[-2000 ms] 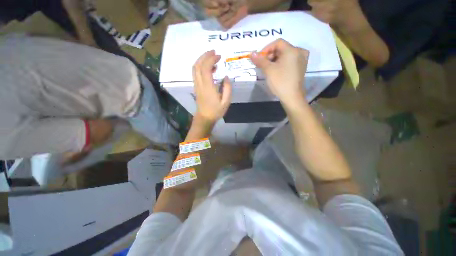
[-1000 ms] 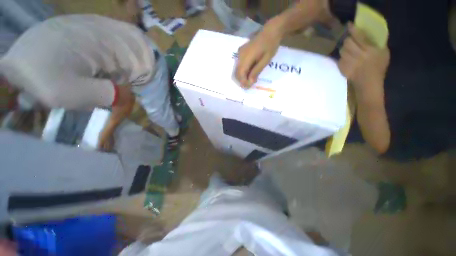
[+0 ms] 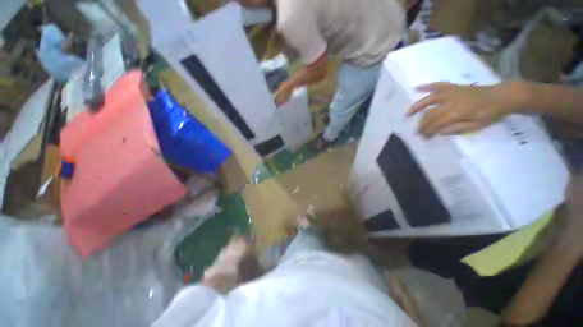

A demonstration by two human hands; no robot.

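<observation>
The retail carton (image 3: 415, 159), white with black product pictures, stands tilted in the view at the right, its top flap closed. Another person's hand (image 3: 457, 108) lies on its top. A blurred patch of skin (image 3: 230, 262) at the lower centre-left, by my white sleeve, looks like my left hand or forearm; its fingers cannot be made out and it is away from the carton. A sliver of skin at the lower right of my clothing may be my right arm; my right hand does not show.
A pink-red sheet (image 3: 118, 166) and a blue bin (image 3: 185, 134) are at the left, above clear plastic (image 3: 77, 274). Another white carton (image 3: 217, 76) lies at the back, with a bending person (image 3: 345, 29) beside it. A yellow sheet (image 3: 511, 246) is at the right. Cardboard covers green floor.
The view has swung left, so the carton now sits further right and the pink-red sheet shows. My hands have left the carton since the earliest frame; the other person's hand remains on it.
</observation>
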